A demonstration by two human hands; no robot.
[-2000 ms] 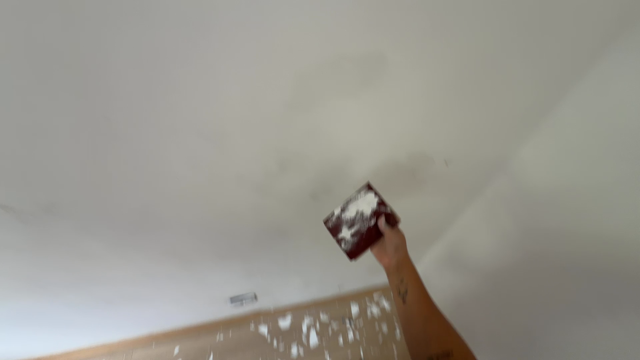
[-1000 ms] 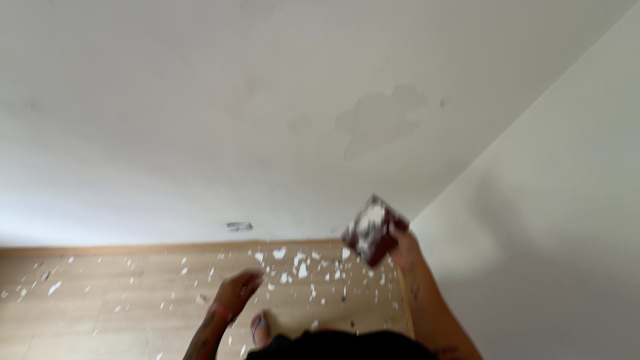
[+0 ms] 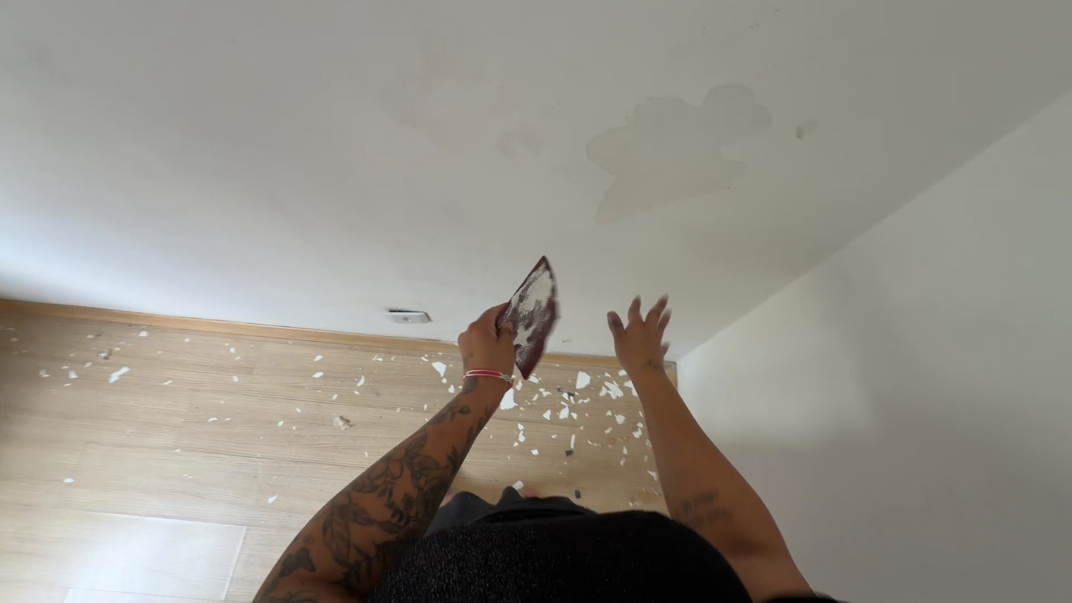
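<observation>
My left hand (image 3: 488,342) grips a dark red sheet of sandpaper (image 3: 534,316) by its lower left edge; white dust coats much of its face. The sheet is bent and stands out in front of the wall. To its right, my right hand (image 3: 641,335) is empty, with the fingers spread. Beyond both hands rises a white wall (image 3: 276,167), which bears a greyish, irregular patch (image 3: 670,155) at the upper right and a small mark (image 3: 806,129) beside it.
White paint flakes (image 3: 583,380) lie scattered over the light wooden floor (image 3: 209,419), along with a few dark bits. A wooden baseboard (image 3: 209,329) runs along the wall's foot. Low on the wall is an outlet (image 3: 408,316). A second white wall (image 3: 904,402) meets the first at the right.
The sandpaper has passed from my right hand to my left hand. My right hand has opened. My left hand, out of view two seconds ago, has come up to the sheet. The view has tilted down.
</observation>
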